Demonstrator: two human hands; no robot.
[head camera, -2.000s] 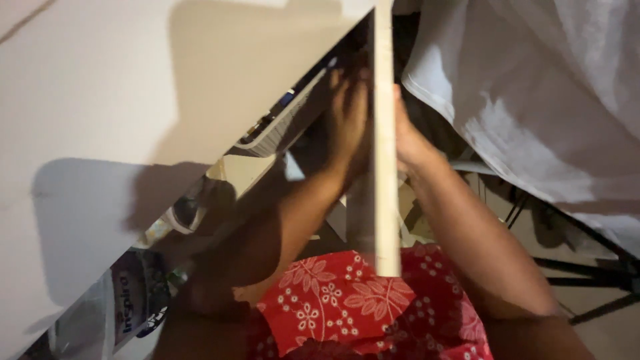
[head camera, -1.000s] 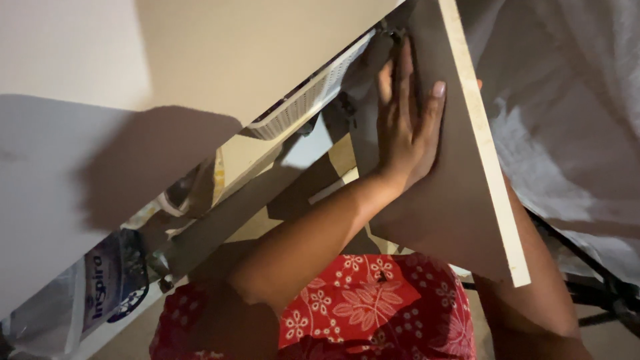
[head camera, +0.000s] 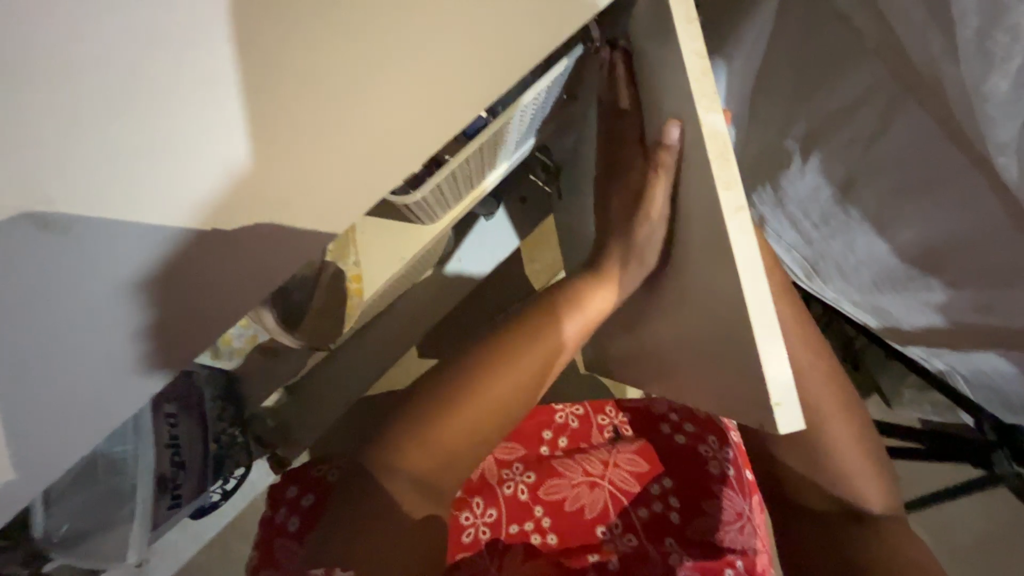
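Note:
A pale-edged board that looks like a cabinet door (head camera: 688, 320) stands on edge below the corner of a large white surface (head camera: 120, 120). My left hand (head camera: 636, 176) lies flat against the board's inner face, fingers pointing up toward a small metal part at the top, its thumb spread toward the board's edge. My right hand is behind the board; only a fingertip (head camera: 728, 118) shows past the pale edge, with the forearm running down on the far side. Whether that hand grips the board is hidden.
A white plastic basket (head camera: 472, 172) with small items sits on a shelf at the left. Lower left are a round container (head camera: 300, 300) and a clear package with a dark label (head camera: 192, 448). At the right hang pale fabric (head camera: 896, 160) and black metal legs (head camera: 952, 448).
The board was seen nearly edge-on two seconds ago; its inner face now shows widely. My left hand, partly behind its edge then, now shows flat on that face, fingers closer together than one second ago.

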